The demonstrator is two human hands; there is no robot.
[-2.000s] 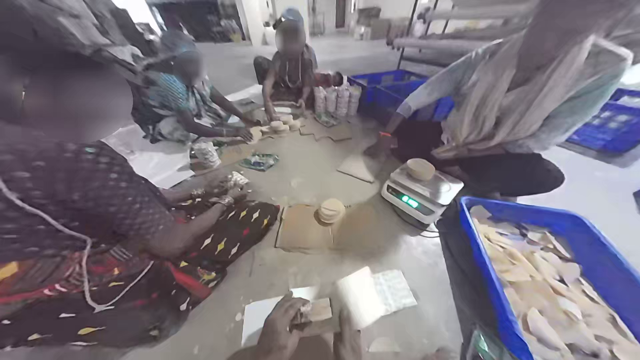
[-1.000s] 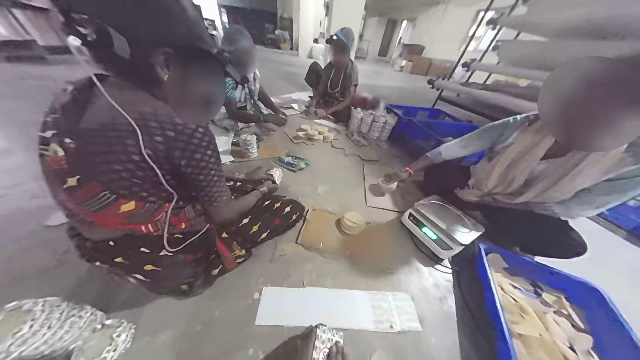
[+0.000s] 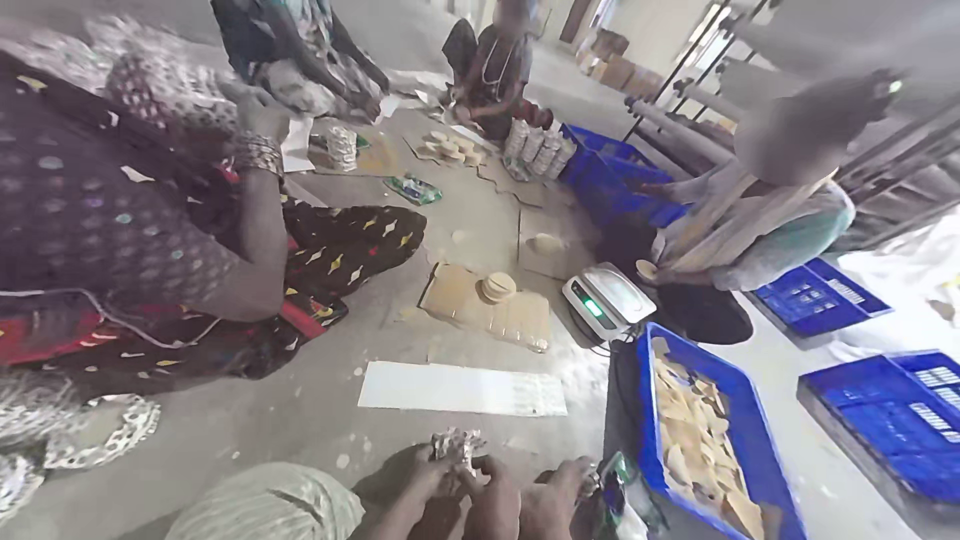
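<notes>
At the bottom centre, my left hand (image 3: 435, 480) grips a small bundle in silvery patterned wrapping (image 3: 456, 447). Just right of it, my right hand (image 3: 553, 491) is low and blurred, its fingertips near a crumpled green and clear plastic packet (image 3: 626, 495); whether it holds anything cannot be told. Ahead of both hands, a long white sheet (image 3: 450, 388) with a printed right end lies on the floor. Beyond it, pale flat discs are stacked (image 3: 497, 286) on brown cardboard (image 3: 457, 300). A digital scale (image 3: 611, 300) with a lit display stands to the right.
A blue crate (image 3: 757, 420) of pale thin pieces stands at right, with more blue crates (image 3: 817, 300) beyond. Co-workers sit at left, behind and right; the right one holds a disc (image 3: 646, 270). Patterned wrapped packs (image 3: 101, 431) lie at left. Wrapped rolls (image 3: 534, 150) stand farther back.
The view has tilted down and shifted. The co-worker at right, whose hand was on the board beyond the scale, now holds a disc beside the scale. The co-worker at left has raised an arm.
</notes>
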